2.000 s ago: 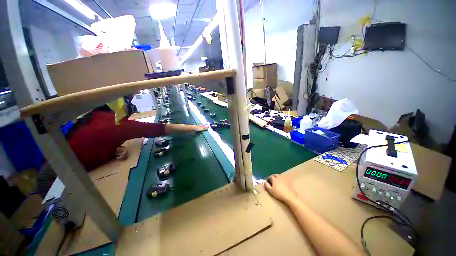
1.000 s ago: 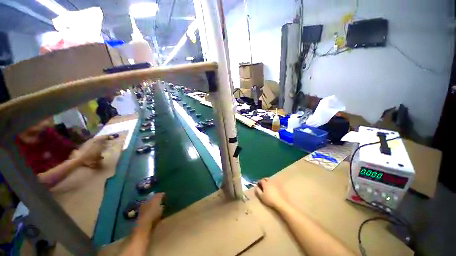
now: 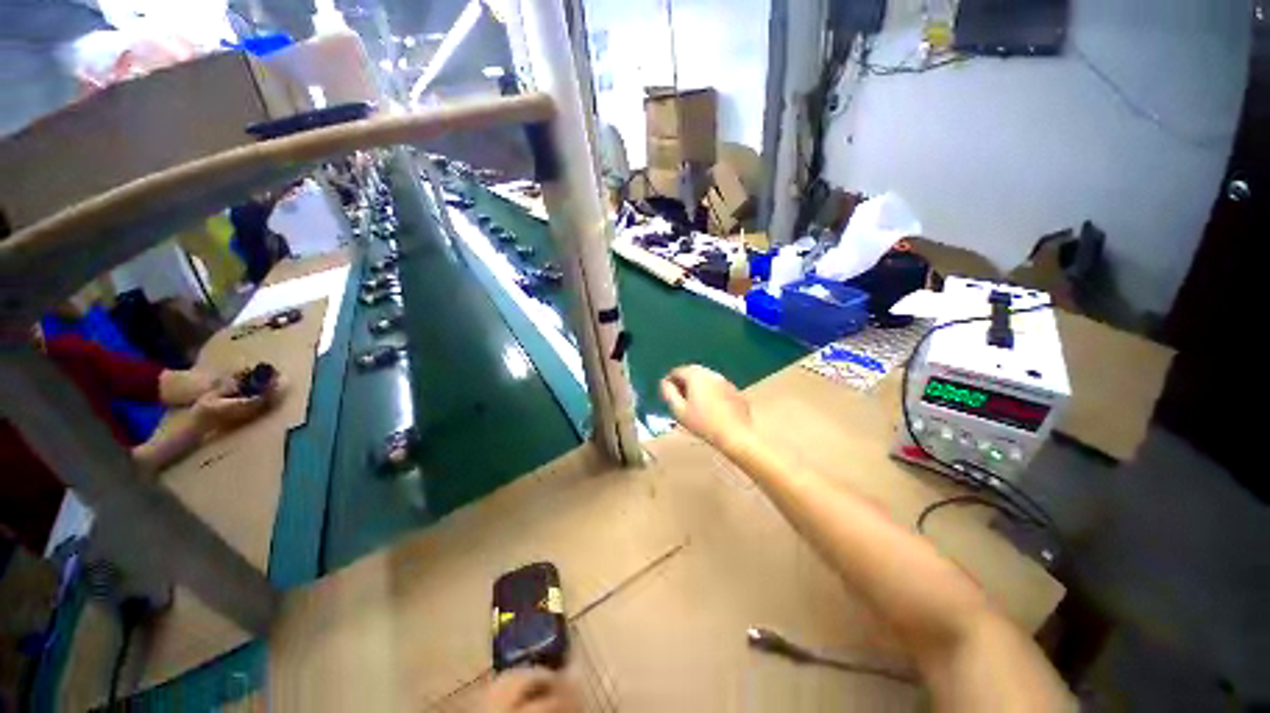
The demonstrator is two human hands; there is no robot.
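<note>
A black rounded electronic unit with yellow marks is over the cardboard at bottom centre. My left hand, mostly cut off by the lower edge, grips its near end. My right hand is beside the pale post with its fingers curled; nothing shows in it, but its inner side is hidden. A dark cable with a metallic-looking tip lies on the cardboard and runs under my right forearm.
The power supply with lit digits stands at right, its leads looping beside it. The frame post rises at centre. Black units sit on the green conveyor belt. At left, another person's hands hold a dark unit. Blue bins stand behind.
My left hand has come back from the belt to the cardboard with a black unit. My right hand has shifted slightly. The view has tilted down, and the cable tip now shows.
</note>
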